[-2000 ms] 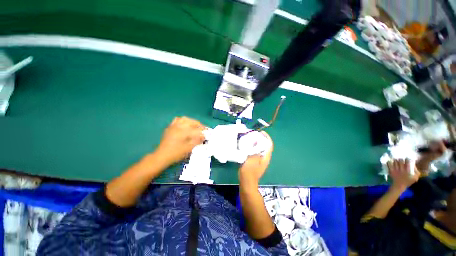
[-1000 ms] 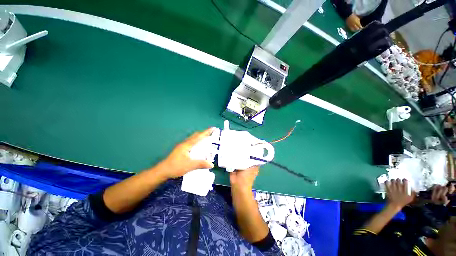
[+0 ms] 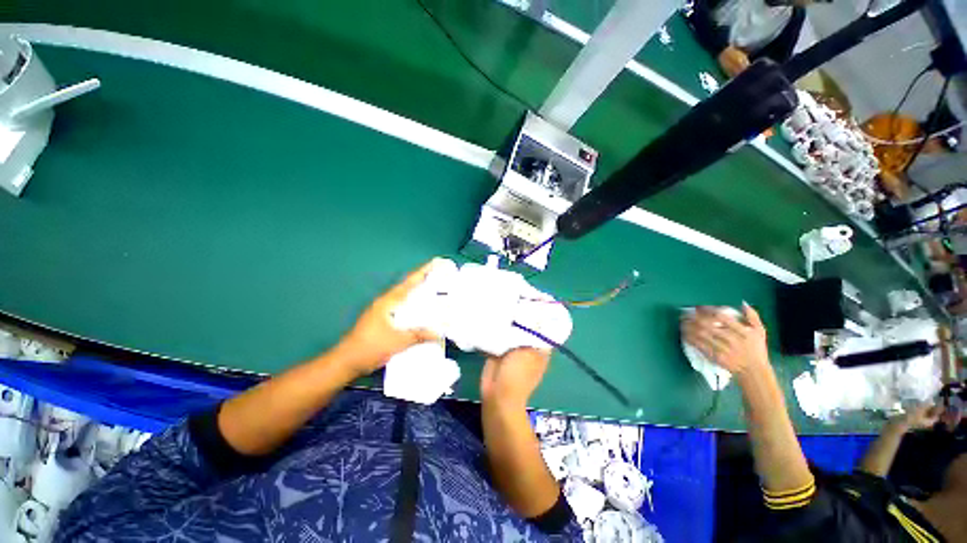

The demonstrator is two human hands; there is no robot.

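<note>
A white camera body housing (image 3: 482, 308) is held over the front part of the green bench, just below the screw feeder. Thin coloured connector wires (image 3: 599, 300) and a black cable lead (image 3: 578, 364) trail from its right end. My left hand (image 3: 390, 323) grips its left end; a squared white part (image 3: 421, 373) hangs below that hand. My right hand (image 3: 515, 371) holds the housing from below at the right, its fingertips hidden under it. The white surfaces are overexposed, so fine detail is lost.
The silver screw feeder (image 3: 529, 189) stands behind the housing, with the black electric screwdriver (image 3: 679, 149) slanting above it. A neighbour's hand (image 3: 732, 337) is on a white part at the right, beside a black box (image 3: 810, 316). A white unit (image 3: 23, 117) stands far left. Blue bins (image 3: 679, 483) are below.
The housing stays in both my hands and has tilted slightly, with the black cable swinging lower. A neighbour's hand has reached in from the right onto a white part on the bench.
</note>
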